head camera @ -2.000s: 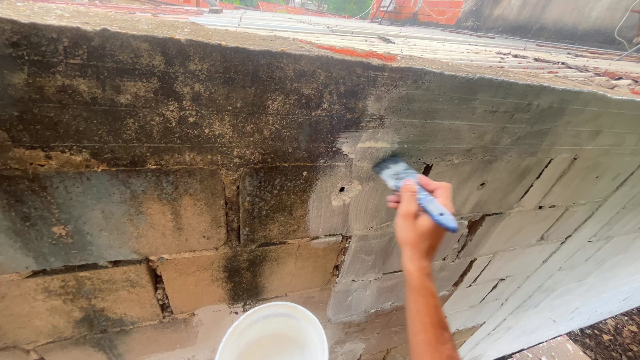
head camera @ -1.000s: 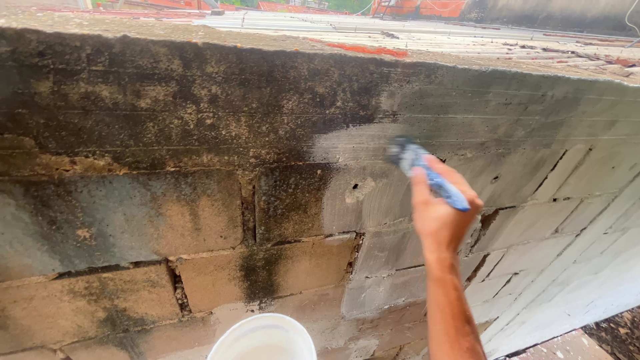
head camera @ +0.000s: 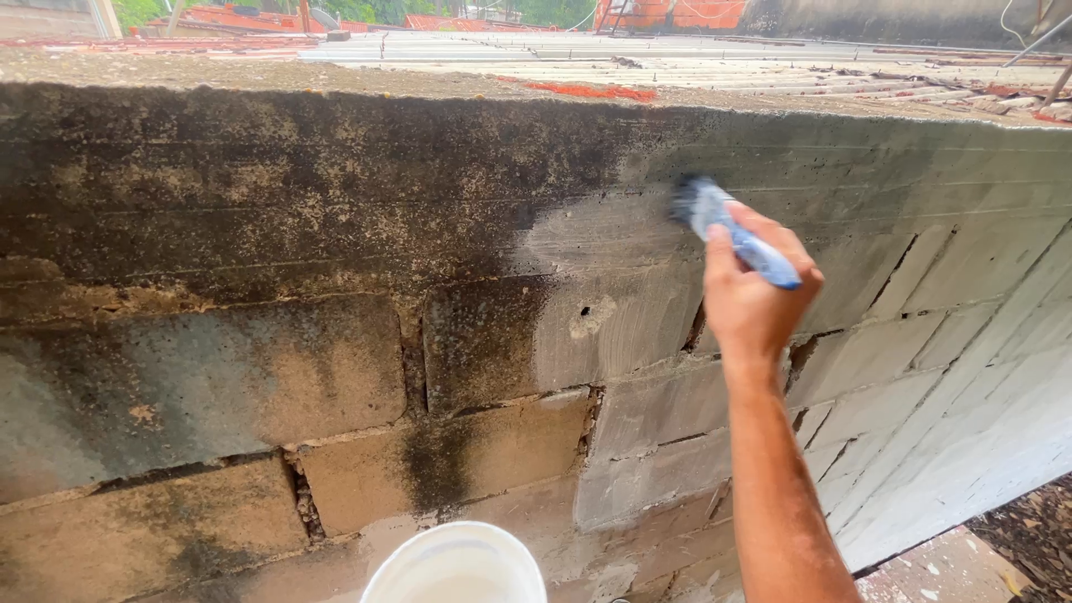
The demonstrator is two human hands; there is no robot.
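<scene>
My right hand (head camera: 758,280) grips the blue handle of a paintbrush (head camera: 741,234), whose dark, blurred bristles are at the upper part of a block wall (head camera: 494,335). Around and right of the brush the wall has a greyish coat with visible strokes; its left part is dark-stained and tan. Below, at the bottom edge of the view, is a white plastic bucket (head camera: 456,565) with pale liquid in it. What supports the bucket is hidden. My left hand is out of view.
A rough concrete ledge (head camera: 251,79) tops the wall, with a corrugated roof (head camera: 712,71) behind it. Open joints run between several blocks. At the lower right lie a paint-spattered slab (head camera: 942,569) and ground with dry leaves (head camera: 1034,523).
The brush in my right hand has moved up the wall from its lower place two seconds ago. The grey patch left of the brush reaches farther left on the upper band than two seconds ago.
</scene>
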